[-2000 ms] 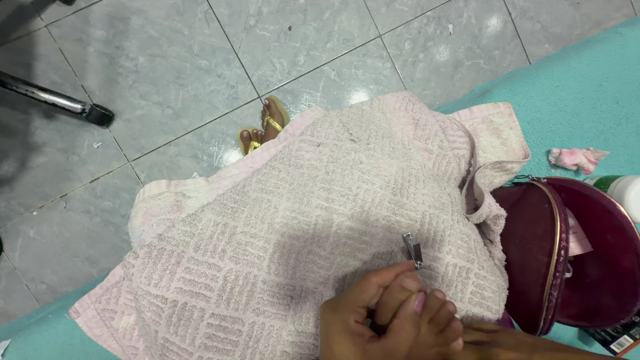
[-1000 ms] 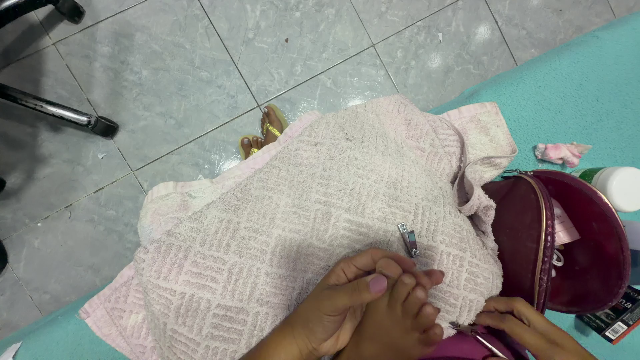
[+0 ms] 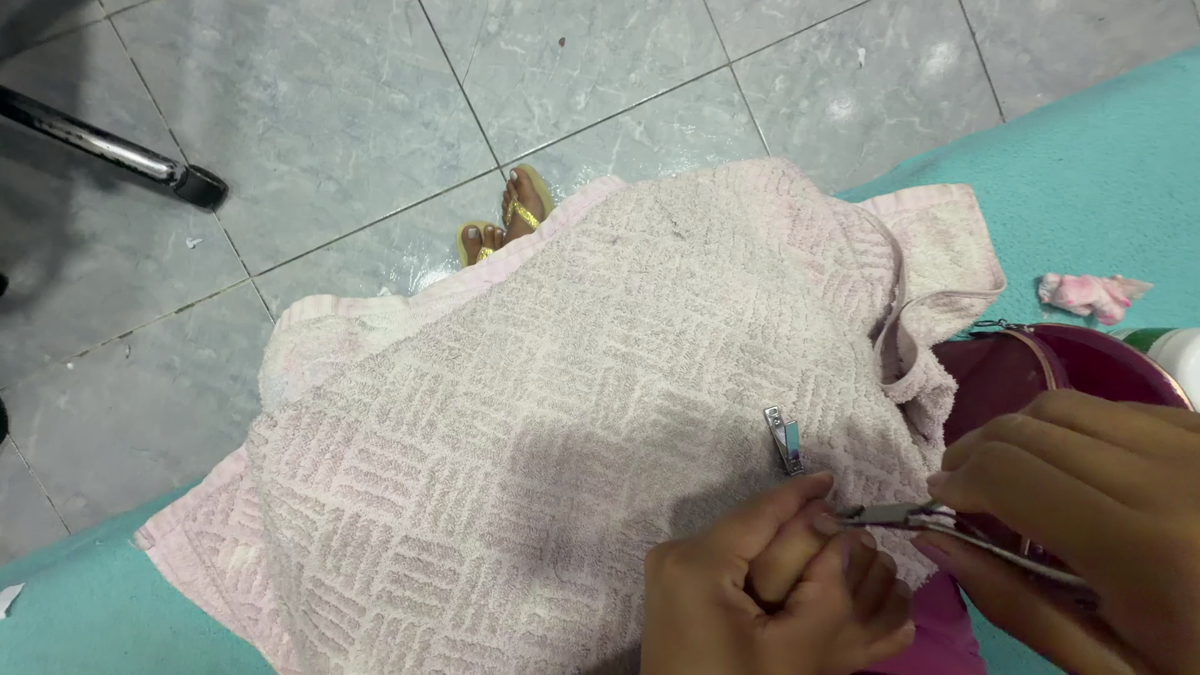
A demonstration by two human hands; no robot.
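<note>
My left hand (image 3: 722, 572) is closed around the toes of a bare foot (image 3: 877, 572), its thumb and fingers around the big toe. In my right hand (image 3: 1069, 497) is a metal cuticle nipper (image 3: 891, 515), whose tip meets the big toe near the nail; whether its jaws are parted cannot be made out. A metal nail clipper (image 3: 784, 441) lies just above my left hand, on a pale pink textured towel (image 3: 581, 375) that is spread over the lap.
A dark red zip case (image 3: 1078, 361) stands opened at the right, partly behind my right hand. Beside it are a white container (image 3: 1179, 361) and a crumpled pink-stained tissue (image 3: 1092, 295) on the teal cover (image 3: 1059, 206). Sandalled feet (image 3: 506, 216) and a chair leg (image 3: 103, 141) are on the tiled floor.
My right hand, by the case a second ago, has come up and left with the nipper to the big toe. My left hand has closed further around the toes.
</note>
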